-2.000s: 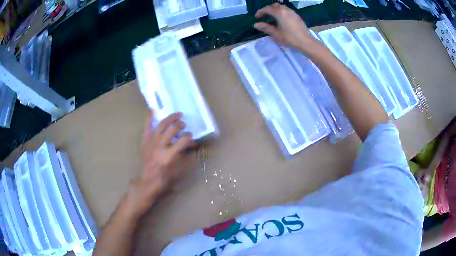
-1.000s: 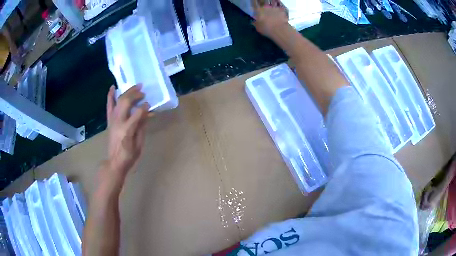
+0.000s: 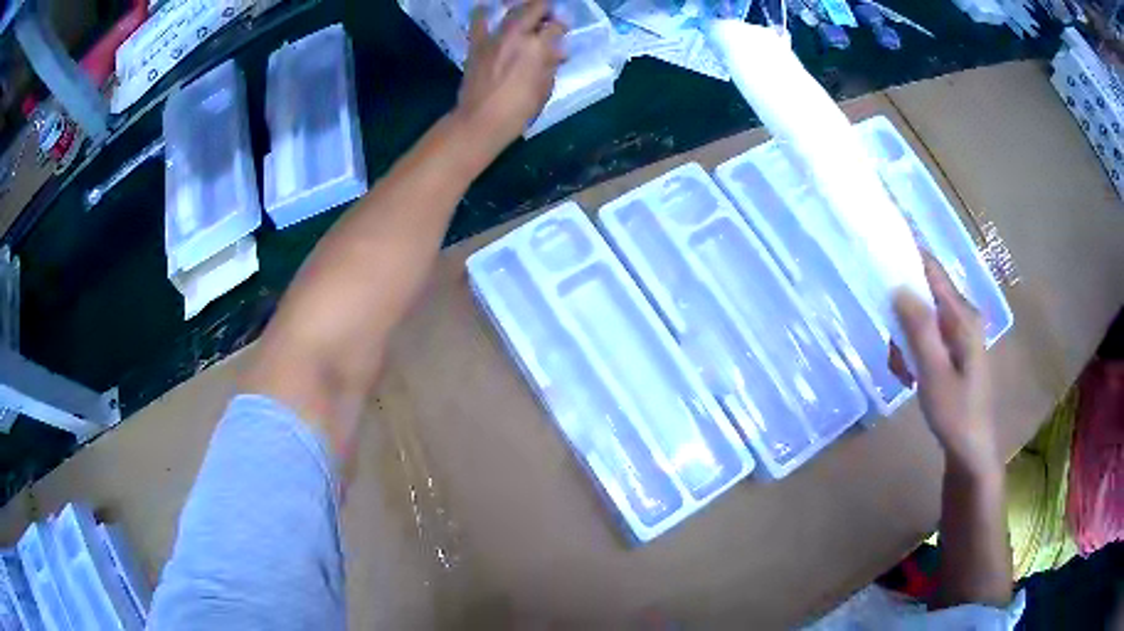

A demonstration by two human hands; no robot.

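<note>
My right hand point(image 3: 949, 351) holds the near end of a white tray point(image 3: 826, 154), seen as a bright plain bar, tilted above the right part of a row. The row of white moulded trays lies on the cardboard: a leftmost tray point(image 3: 610, 370), a second point(image 3: 740, 321), and others partly hidden under the held tray. My left hand point(image 3: 512, 68) reaches over the dark belt, its fingers on or just over a white tray point(image 3: 586, 74) at the top edge. Whether it grips this tray is not clear.
Two white trays point(image 3: 314, 123) lie on the belt at upper left, one over a white piece. Blue-white sheets point(image 3: 672, 37) and small parts lie at the top. More trays point(image 3: 80, 573) lean lower left. A metal post point(image 3: 56, 394) stands left; a dotted box point(image 3: 1091, 99) is far right.
My left hand has let go of its tray and moved right over the belt. My right hand has come back from the belt and now holds a tray. The row shows another tray at left.
</note>
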